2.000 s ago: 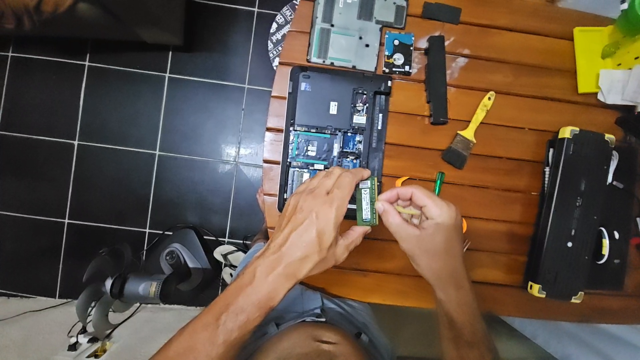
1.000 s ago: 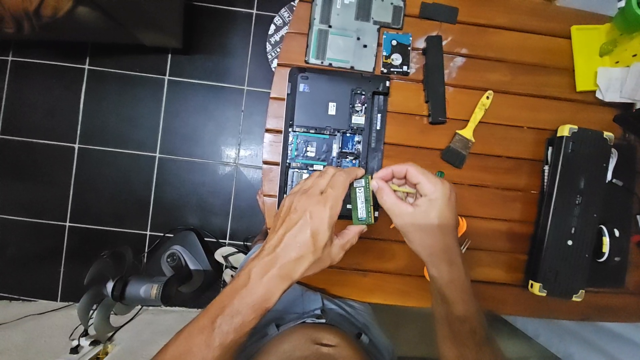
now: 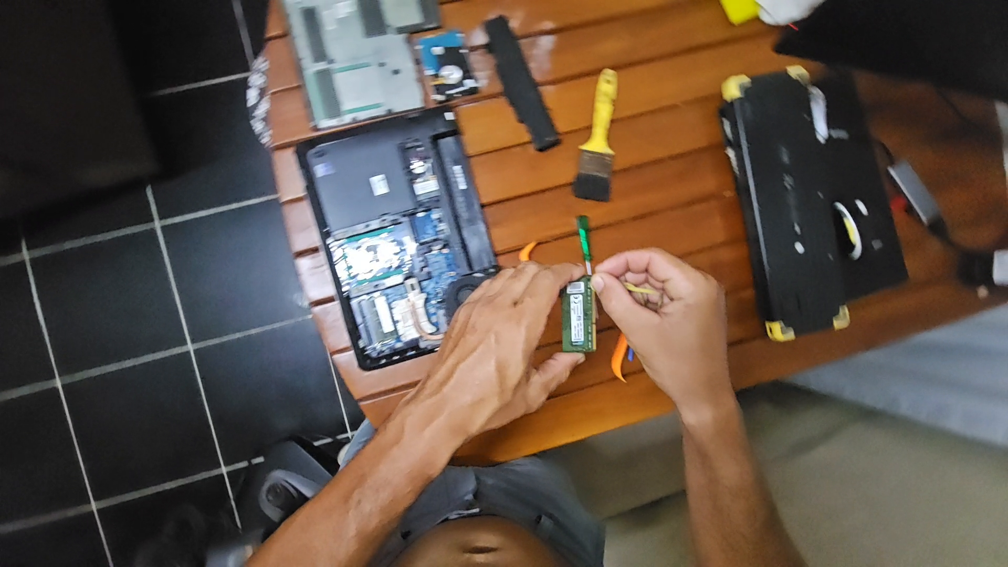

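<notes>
A green RAM module (image 3: 577,316) with a white label is held upright at its two short ends by my left hand (image 3: 500,346), thumb below and finger above. My right hand (image 3: 665,319) pinches a thin pale yellowish item (image 3: 642,290), whose kind I cannot tell, with its fingertips at the module's upper right edge. Left of the hands lies a laptop base (image 3: 354,185) with its underside uncovered, showing the circuit board, a copper heat pipe (image 3: 417,311) and a fan (image 3: 466,290) partly behind my left hand. A green-handled tool (image 3: 583,236) lies just above the module.
Beyond the laptop are its bottom cover (image 3: 362,79), a hard drive (image 3: 449,67) and a black strip-shaped part (image 3: 521,83). A yellow-handled paintbrush (image 3: 600,134) lies mid-table. Orange curved tools (image 3: 620,358) are near my right hand. A black case with yellow corners (image 3: 795,205) stands right.
The view has shifted and turned. The module, held over the laptop's lower edge earlier, is now over the table to its right, with both hands. The green-handled tool shows more fully.
</notes>
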